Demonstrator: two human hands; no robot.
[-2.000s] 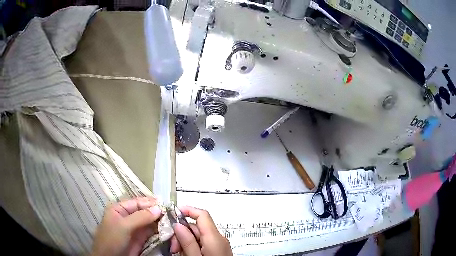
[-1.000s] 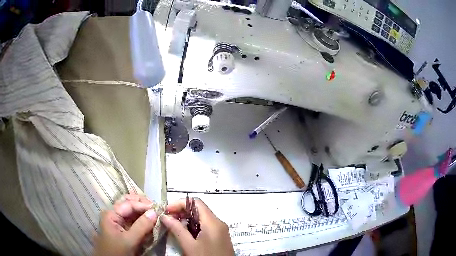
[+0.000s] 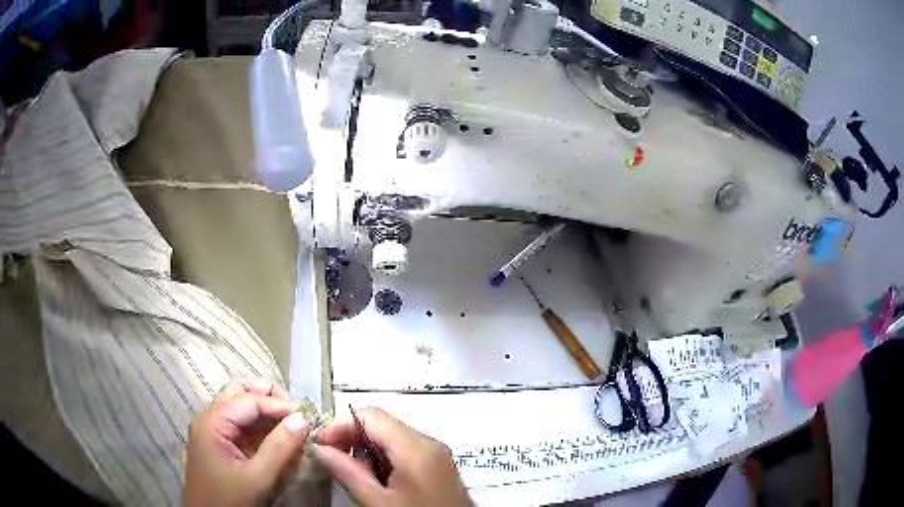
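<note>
The khaki garment [image 3: 223, 233] lies left of the sewing machine, with a pale seam line across it. Cream striped pocketing [image 3: 149, 322] lies over it. My left hand [image 3: 243, 446] pinches the cloth edge at the bottom of the view. My right hand [image 3: 392, 460] touches the same edge with thumb and finger, close beside the left fingertips. Dark thread snips [image 3: 365, 441] rest in my right hand, blades pointing up. The exact spot between my fingertips is small and blurred.
The off-white machine head [image 3: 535, 149] stands ahead, with a translucent lamp [image 3: 282, 129] at its left. A pen [image 3: 525, 254], an awl [image 3: 570, 342], black scissors [image 3: 632, 386] and paper slips [image 3: 724, 386] lie on the table. A pink object [image 3: 838, 361] is at the right.
The snips showed less two seconds ago and now stand out between my right fingers. Both hands stay at the cloth edge. The camera view has shifted slightly.
</note>
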